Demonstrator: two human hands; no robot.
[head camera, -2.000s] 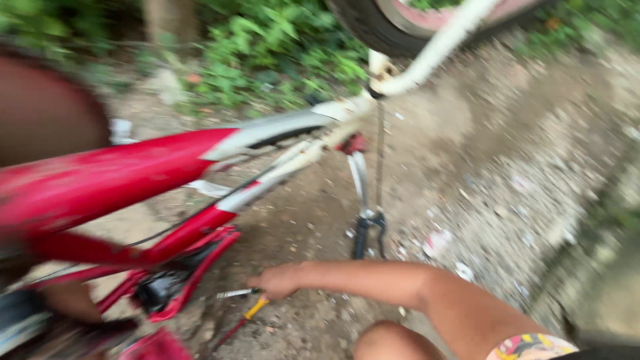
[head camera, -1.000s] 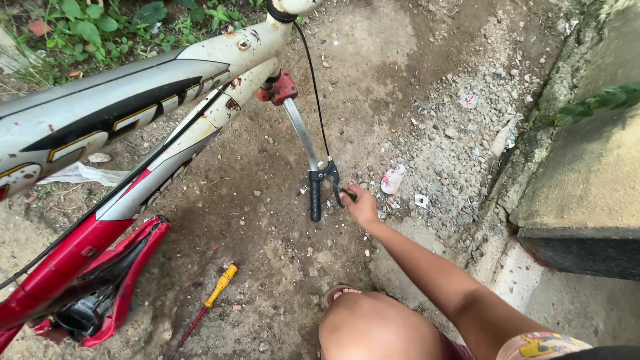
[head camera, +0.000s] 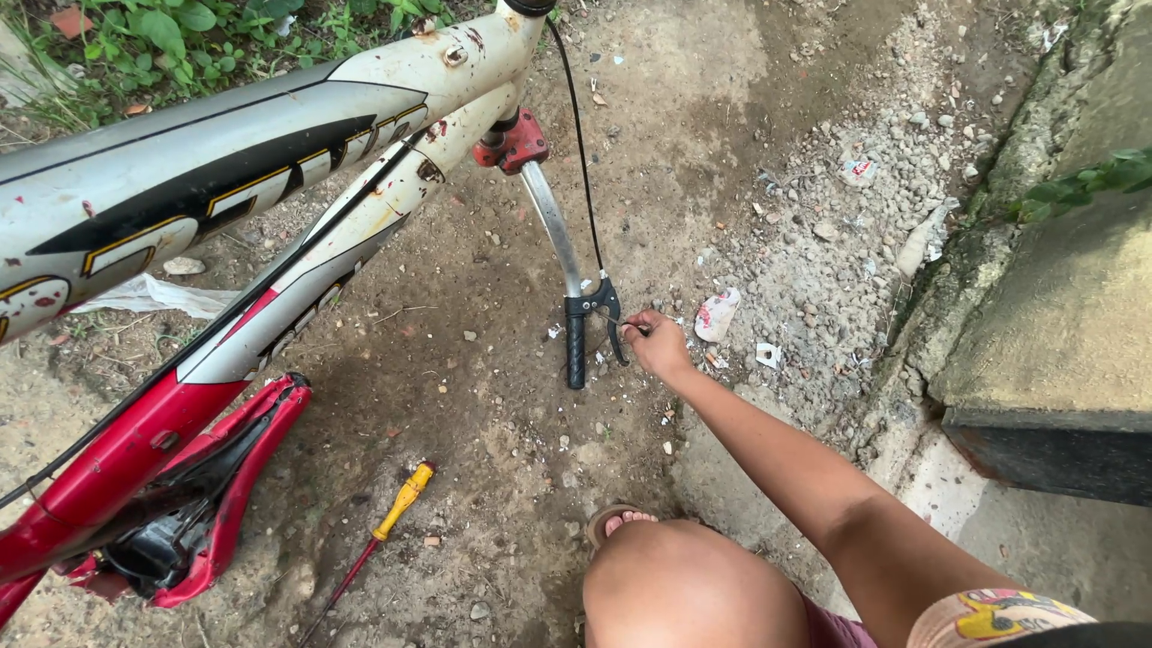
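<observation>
My right hand (head camera: 659, 345) pinches a small dark tool (head camera: 637, 328) whose thin tip reaches the black brake lever (head camera: 614, 328). The lever sits beside a black handlebar grip (head camera: 575, 346) at the end of a silver handlebar (head camera: 551, 220), which a red stem (head camera: 517, 142) holds low over the ground. A black cable (head camera: 580, 135) runs up from the lever. The white, silver and red bicycle frame (head camera: 261, 171) slants across the left, with a torn red saddle (head camera: 256, 468) on the ground below it. My left hand is out of view.
A yellow-handled screwdriver (head camera: 405, 502) with a red shaft lies on the dirt. My bent knee (head camera: 693, 585) is at the bottom. Gravel (head camera: 837, 225) and a concrete ledge (head camera: 1053, 333) are on the right. Plants (head camera: 180, 45) grow at the top left.
Two seconds ago my right hand was beside the yellow-handled screwdriver; it has moved to the brake lever, where it was one second ago as well. The view has shifted.
</observation>
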